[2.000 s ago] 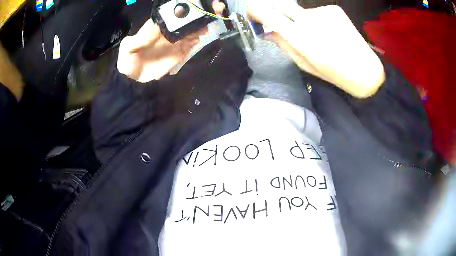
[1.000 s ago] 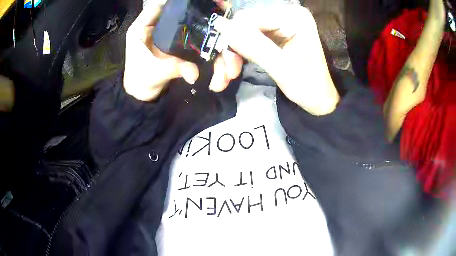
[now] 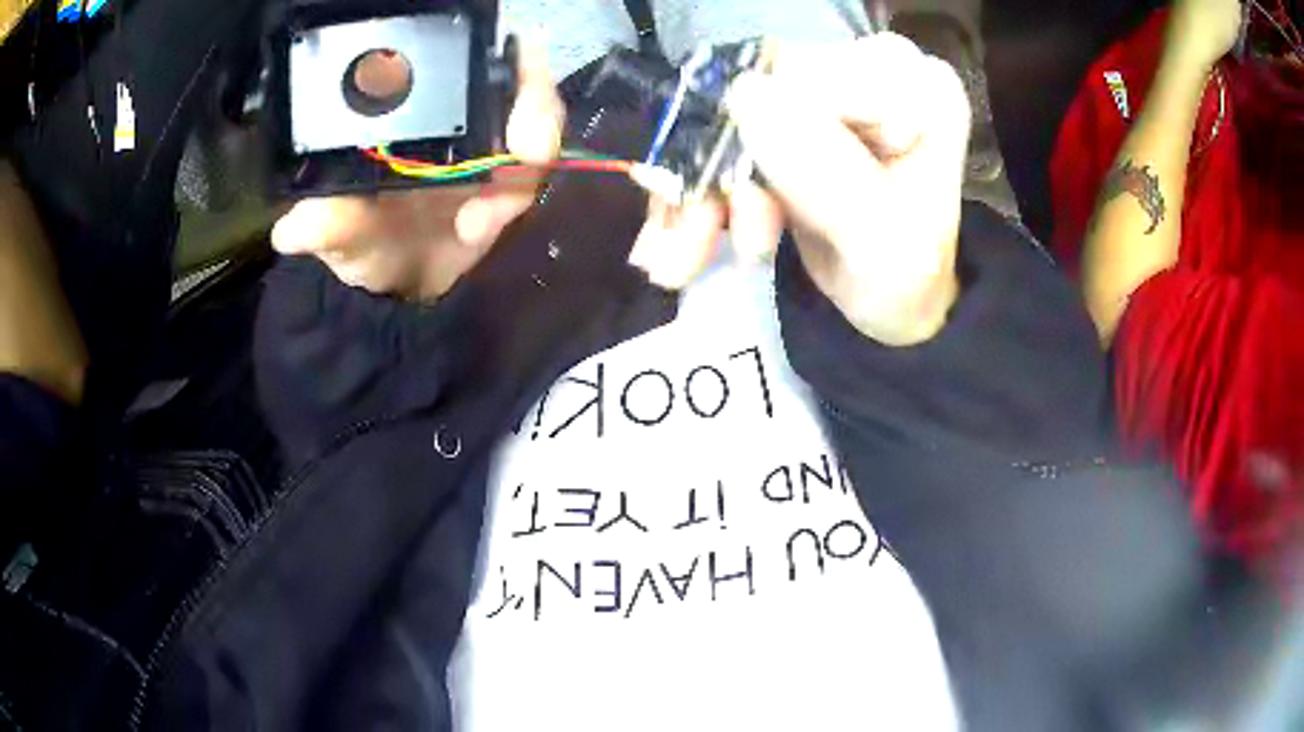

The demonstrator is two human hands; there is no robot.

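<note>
My left hand (image 3: 415,236) holds the black housing (image 3: 472,100) from below, its open side facing me. Inside lies a silvery plate (image 3: 318,86) with a round hole in the middle; a finger-coloured patch shows through the hole. Red, yellow and green lead wires (image 3: 472,167) run from the housing to a small circuit board part (image 3: 698,122). My right hand (image 3: 872,172) holds that part between its fingers, to the right of the housing and apart from it. The part is blurred, so its details cannot be told.
A neighbouring person's tattooed forearm (image 3: 1137,200) and red clothing (image 3: 1201,386) are at the right. Another forearm (image 3: 36,293) shows at the left edge. Dark cables with a white tip (image 3: 125,117) hang at the upper left, beside a yellow edge (image 3: 17,22).
The housing has turned so its inside with the silvery plate faces me, and it has moved left. The board part is farther from it, with the wires stretched between.
</note>
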